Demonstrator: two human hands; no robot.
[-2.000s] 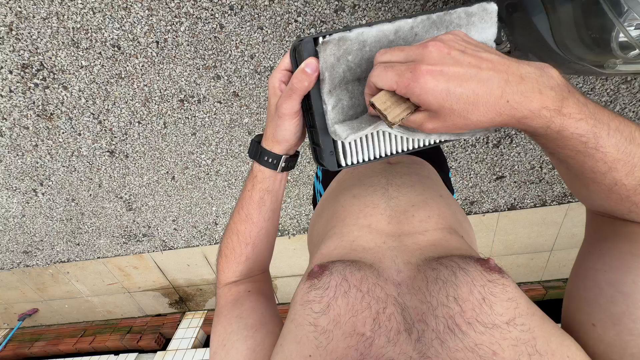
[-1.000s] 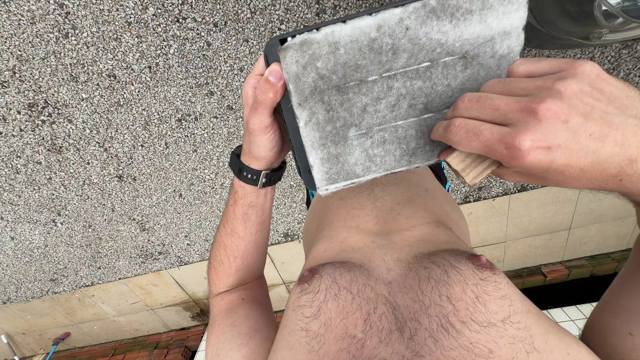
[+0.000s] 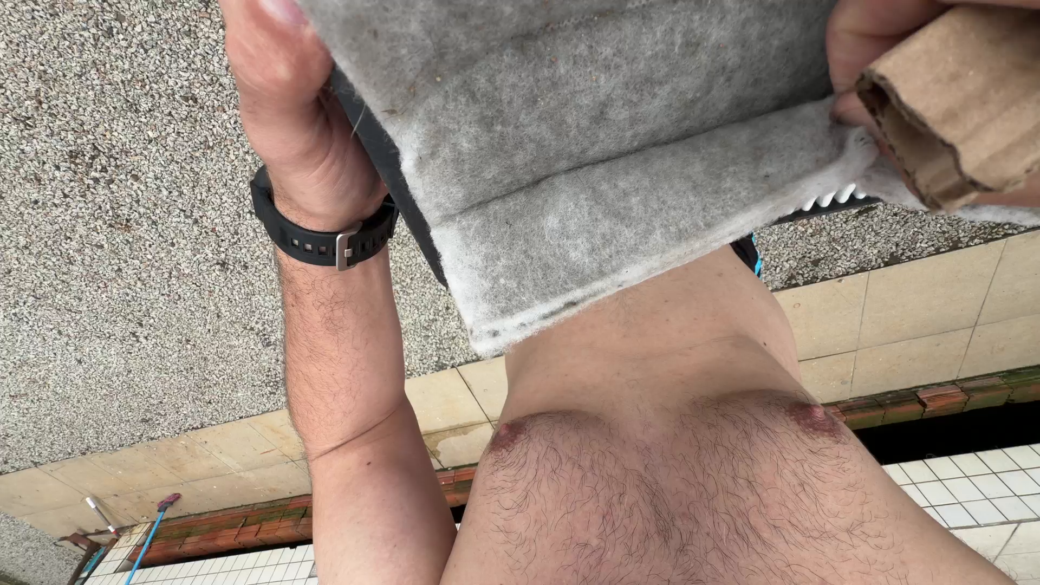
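Note:
A grey, dirty fibrous filter sheet (image 3: 585,162) lies over a black-framed filter, with white pleats (image 3: 837,197) showing past its lower right edge. My left hand (image 3: 301,106), with a black watch strap on the wrist, holds the left side of the black frame (image 3: 390,171); its fingertips are partly hidden behind it. At the upper right, my right hand (image 3: 869,49) pinches the sheet's edge between its fingers and also holds a folded piece of corrugated cardboard (image 3: 959,106). The top of the filter is cut off by the view.
Below lies a pebbled ground surface (image 3: 138,244), bordered by beige tiles (image 3: 853,325). Beyond them run red bricks (image 3: 942,398), a dark gap and white tiles (image 3: 975,487). A blue-handled brush (image 3: 154,528) is at the lower left.
The filter now appears much closer in view. My right hand has its fingers on the sheet's lower right edge, which is bent, and the pleats show there; one second ago the sheet lay flat.

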